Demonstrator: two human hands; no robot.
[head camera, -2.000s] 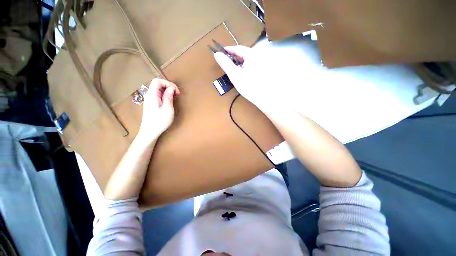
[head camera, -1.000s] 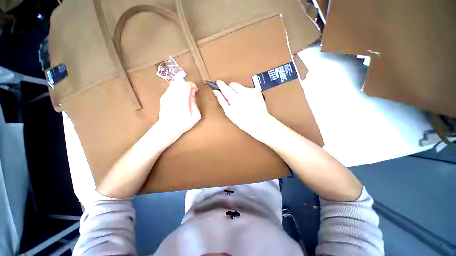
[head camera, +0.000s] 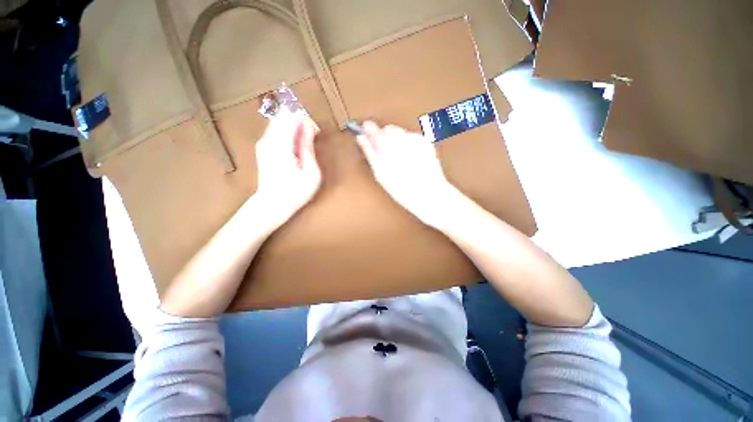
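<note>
A flat tan bag panel (head camera: 355, 239) lies in front of me. It has an arched handle (head camera: 239, 10) at the top, a dark label (head camera: 458, 119) at the right and a shiny clear-wrapped piece (head camera: 279, 100) near the handle. My right hand (head camera: 402, 169) holds thread snips (head camera: 353, 127), mostly hidden, with the tip at the lower end of the right handle strap (head camera: 324, 81). My left hand (head camera: 286, 161) is just left of that strap end, below the wrapped piece, fingertips together. I cannot tell whether it pinches a thread.
More tan panels (head camera: 652, 91) are piled at the right on the white table (head camera: 578, 198). Another dark label (head camera: 92, 115) shows at the far left edge. A grey surface (head camera: 677, 305) is at the lower right, and pale metal bars (head camera: 78, 396) at the lower left.
Since the first frame, the panel has shifted right in view and the snips have moved from its upper right to the strap end. Over the last second, both hands moved only slightly.
</note>
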